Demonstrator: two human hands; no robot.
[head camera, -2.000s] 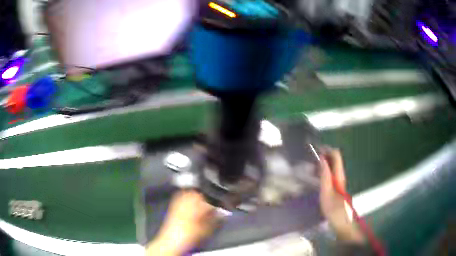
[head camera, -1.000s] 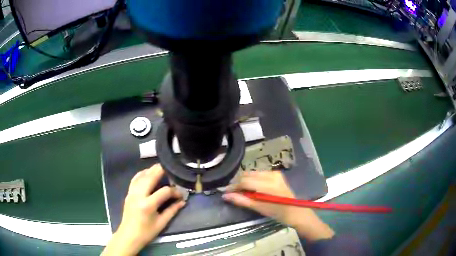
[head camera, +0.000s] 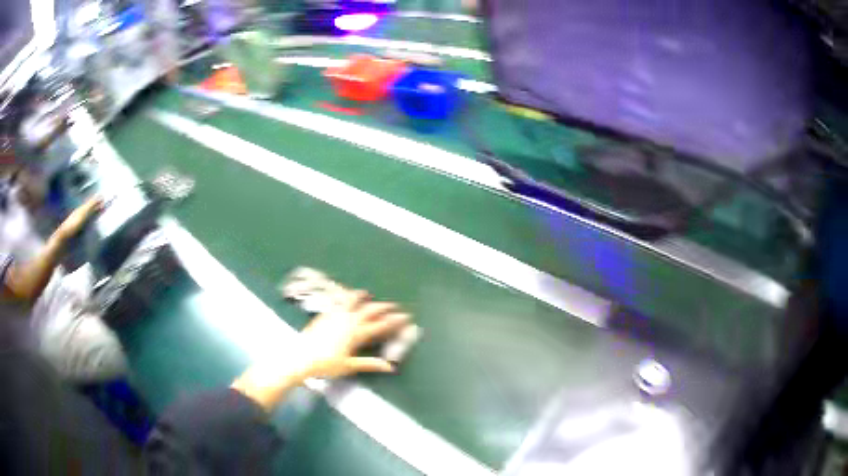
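My left hand (head camera: 330, 344) is over the green belt, blurred, its thumb and fingers on either side of a grey-beige tabbed strip (head camera: 311, 286). The strip's ends show beyond the hand; its middle is hidden. The hand appears to grip it. My right hand is not in view. The dark microscope base plate (head camera: 595, 409) is at the lower right, with a silver-white disc (head camera: 653, 376) on it. A large dark blurred shape stands along the right edge.
Pale rails (head camera: 400, 223) cross the belt. Another strip (head camera: 172, 184) lies farther left, near a dark ribbed tray (head camera: 139, 270). Another person's hand (head camera: 79, 218) is at the far left. A red bin (head camera: 363, 76), blue bin (head camera: 426, 93) and monitor (head camera: 651, 74) are behind.
The view has swung left. My left hand has left the microscope and is now at a strip on the belt. My right hand with the red brush is out of view.
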